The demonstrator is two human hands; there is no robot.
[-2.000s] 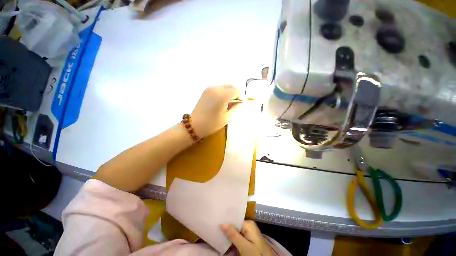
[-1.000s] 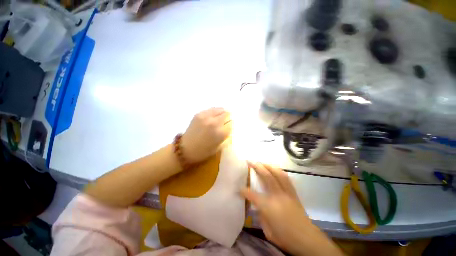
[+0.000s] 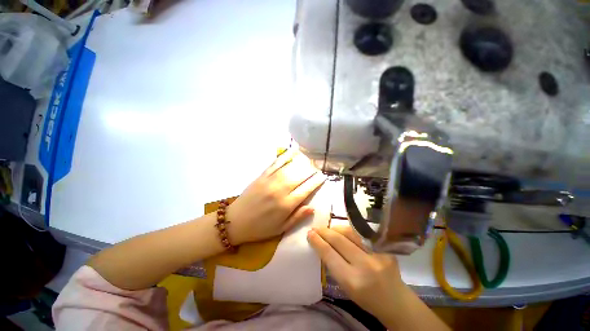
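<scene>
A layered garment piece lies on the table in front of the machine, with its pale pink backing [image 3: 268,284] up and mustard-yellow fabric [image 3: 249,255] showing at its left. My left hand [image 3: 272,197] lies flat on its far part, fingers reaching towards the machine head [image 3: 446,90]. My right hand [image 3: 356,262] rests at its right edge, fingertips on the cloth near the front of the head. Neither hand is seen closed around the piece. The presser foot and needle are hidden by the head and the chrome guard [image 3: 417,194].
Scissors with a yellow and a green handle [image 3: 458,266] lie right of my right hand, blades hidden by the guard. A dark blue tool [image 3: 572,222] lies far right. A blue JACK-lettered strip [image 3: 68,116] is at the left. Yellow cloth [image 3: 173,294] hangs at the front edge.
My right hand has moved from the near end of the piece up to its right edge. My left hand has flattened onto the cloth. The view has shifted closer to the machine head.
</scene>
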